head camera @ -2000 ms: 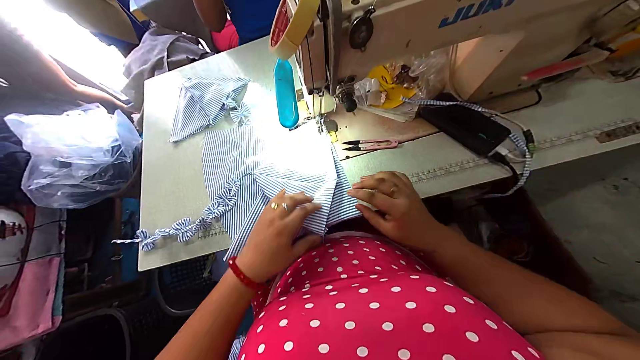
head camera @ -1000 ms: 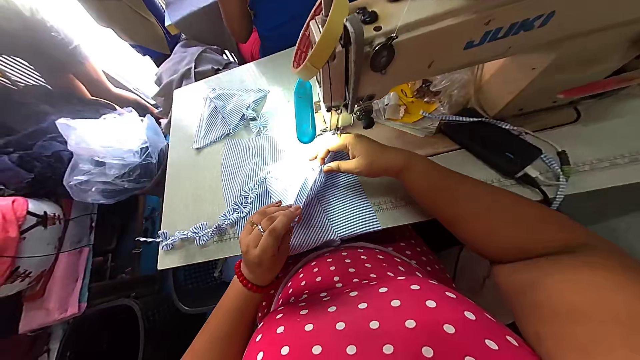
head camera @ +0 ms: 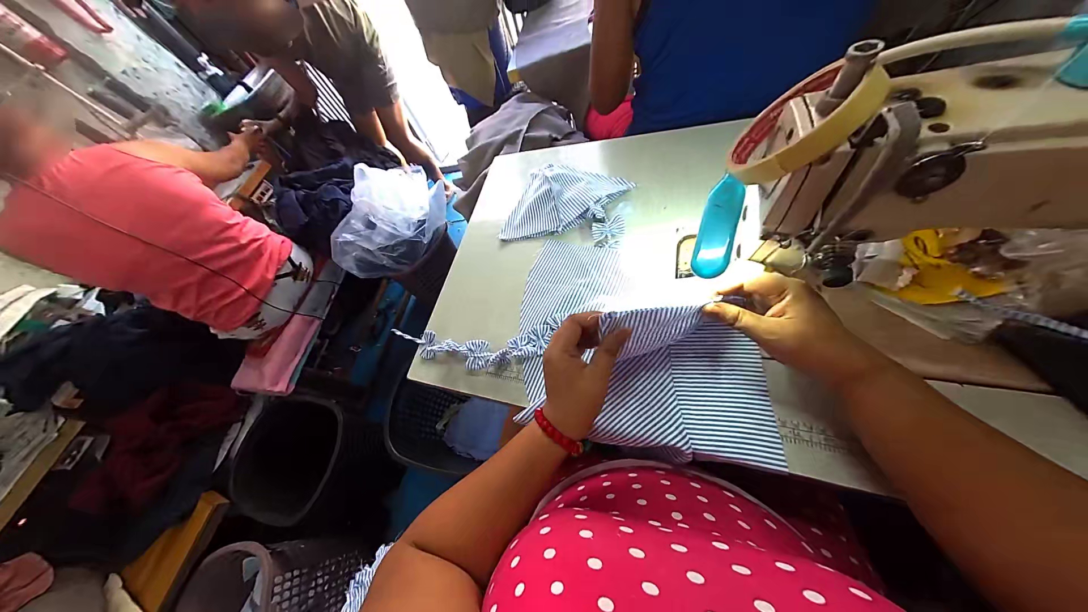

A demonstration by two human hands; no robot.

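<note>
Blue-and-white striped fabric [head camera: 722,391] hangs over the front edge of the sewing table. My left hand [head camera: 582,374] pinches its folded upper edge between thumb and fingers. At the other end of that edge, beside the presser foot area of the JUKI sewing machine [head camera: 943,170], my right hand [head camera: 778,319] grips the cloth. A strip of gathered striped rosettes [head camera: 478,353] runs left from under my left hand. Farther back lie a striped triangular piece [head camera: 557,202] and a rosette [head camera: 608,229]. Bright lamp light washes out the cloth near the needle.
A roll of masking tape [head camera: 812,127] and a turquoise plastic piece [head camera: 719,225] are at the machine head. Left of the table [head camera: 459,297] stand a clear plastic bag [head camera: 391,221] and dark bins [head camera: 289,459]. Other people are at the left and behind the table.
The cloth's upper edge is now lifted and stretched between both hands. My right hand was at the table's front edge two seconds ago, then moved up near the needle. The view has swung left.
</note>
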